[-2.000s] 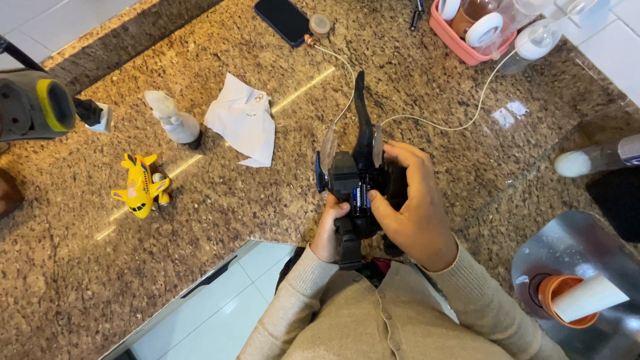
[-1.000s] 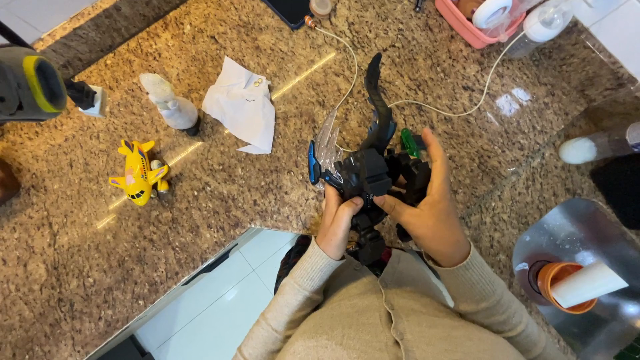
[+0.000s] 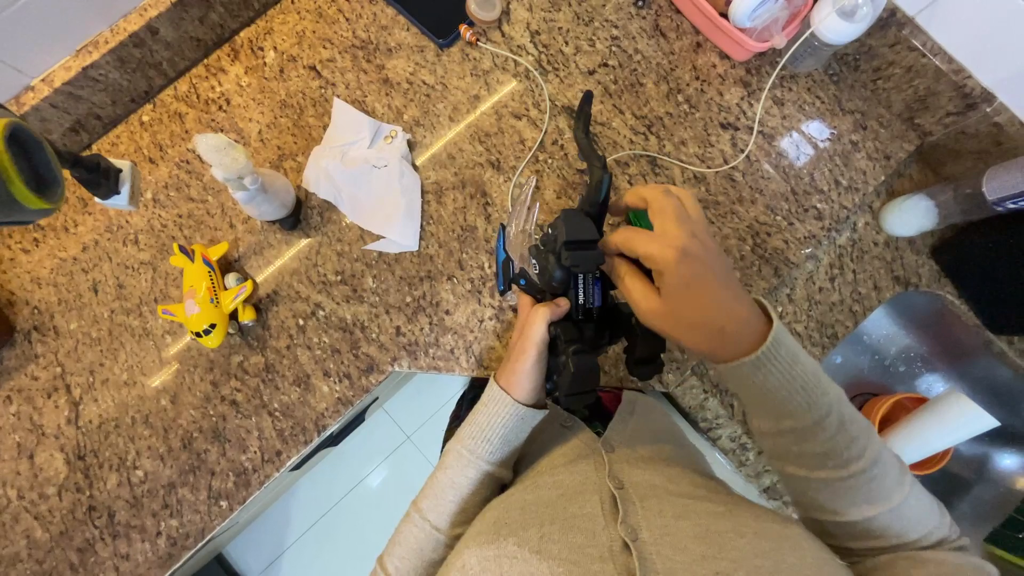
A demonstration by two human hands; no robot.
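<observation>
My left hand [image 3: 531, 344] grips a black plastic toy figure [image 3: 570, 248] with a curved tail, clear spiky parts and blue trim. Batteries [image 3: 586, 294] show in an opening in its body. Close against the toy's right side is my right hand [image 3: 680, 264], its fingers bent around a small green thing [image 3: 639, 219], mostly hidden by the fingers. Whether it is loose or part of the toy I cannot tell.
Left on the granite counter [image 3: 448, 320] are a yellow toy airplane [image 3: 205, 296], a white spray bottle [image 3: 254, 184] and crumpled paper [image 3: 376, 188] with small rings. A white cable [image 3: 688, 166] curves behind the toy. A metal sink [image 3: 880, 336] holds an orange cup [image 3: 896, 412].
The toy has turned in my hands, and its batteries, out of sight one second ago, show again. My right hand has closed around the green thing, which stood beside its fingers before.
</observation>
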